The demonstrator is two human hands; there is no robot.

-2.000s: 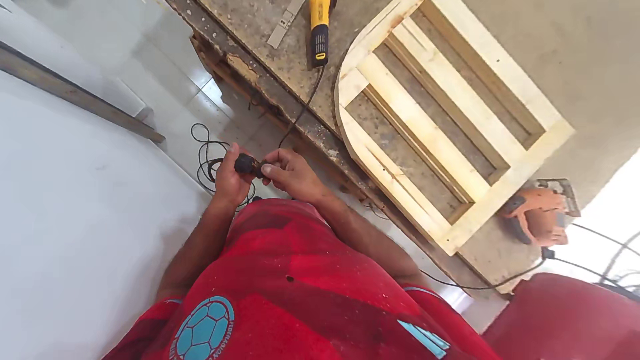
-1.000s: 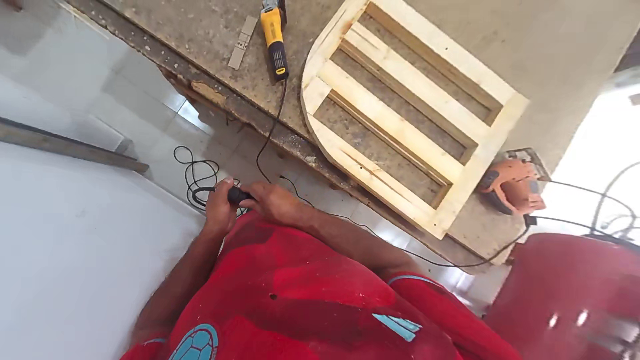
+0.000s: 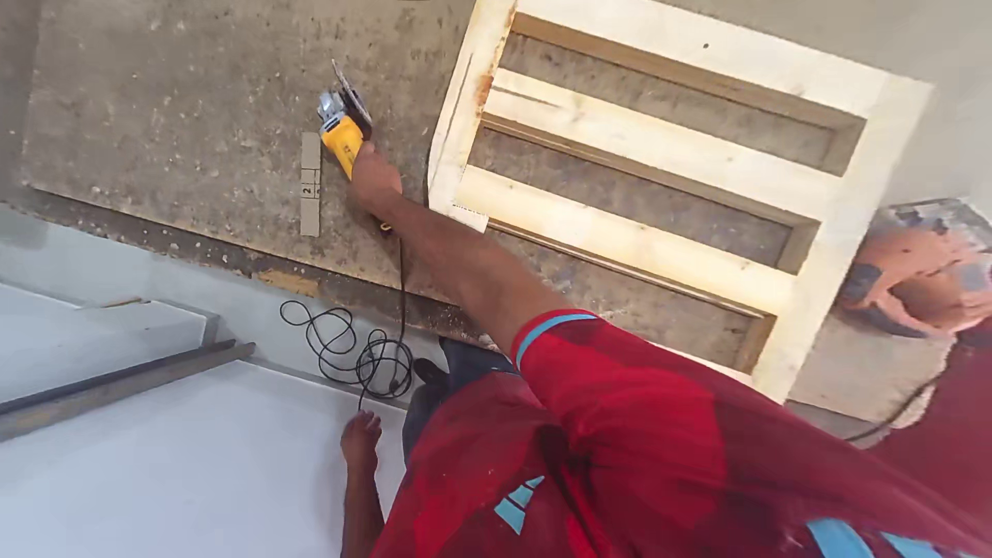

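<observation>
My right hand is closed around the yellow body of an angle grinder, whose disc points toward the top of the view. Its black power cord runs from the grip over the bench edge. My left hand is low beside the white panel, with the cord at its fingers; the fingers are partly curled. Right of the grinder lies a slatted wooden frame with a curved end. A thin marked strip lies left of the grinder on the worn workbench.
An orange power tool sits at the right end of the bench, a cord below it. Coils of black cord lie on the floor beside my feet. A white panel and a metal bar are at lower left.
My right hand has left the dark cord piece held in both hands and reached up to the grinder, now gripping it. My left hand has dropped lower, apart from the right. The view has shifted.
</observation>
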